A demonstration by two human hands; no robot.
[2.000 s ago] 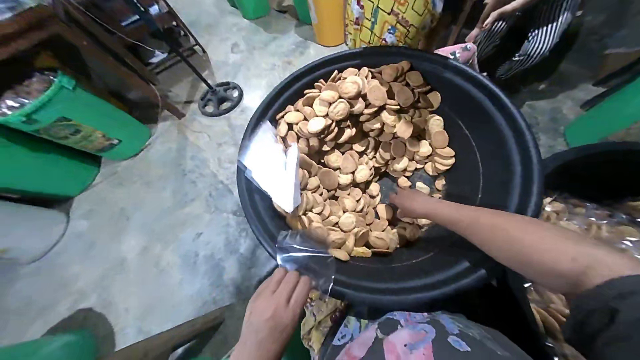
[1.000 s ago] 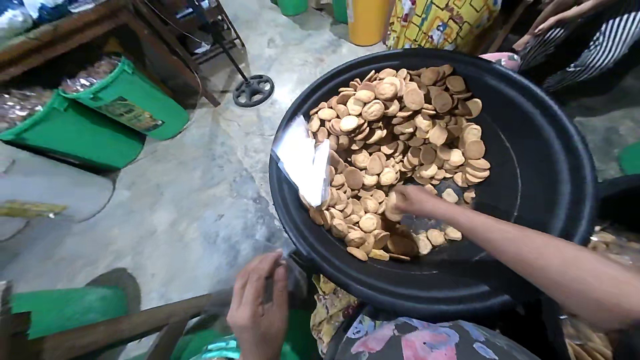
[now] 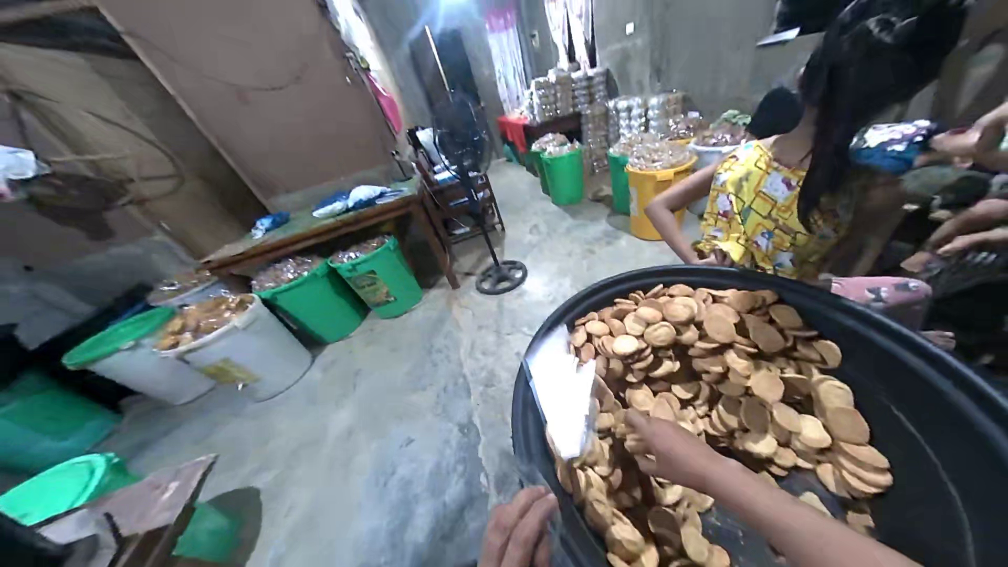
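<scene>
A wide black plastic tub [image 3: 929,370] holds a heap of round, flat brown biscuits [image 3: 740,386]. My right hand [image 3: 669,449] reaches in from the lower right, its fingertips among the biscuits at the left part of the heap; whether they grip any is hidden. White glossy sheets or plastic bags [image 3: 563,394] lie against the tub's left inner wall, just left of those fingers. At the bottom edge of the view, my left hand [image 3: 520,528] is beside the tub's rim with its fingers bent. Something clear, like plastic film, shows faintly by its fingertips; its hold is unclear.
Beyond the tub a person in a yellow patterned top [image 3: 756,205] sits close by. A standing fan [image 3: 501,276] is on the concrete floor. Green bins [image 3: 315,303] and white buckets [image 3: 260,354] of packed goods stand left, by a wooden table [image 3: 315,228]. A wooden board [image 3: 134,504] juts in at lower left.
The view has tilted up strongly. My right hand has moved within the tub towards the white sheets. Two seconds ago my left hand held a clear plastic bag at the rim.
</scene>
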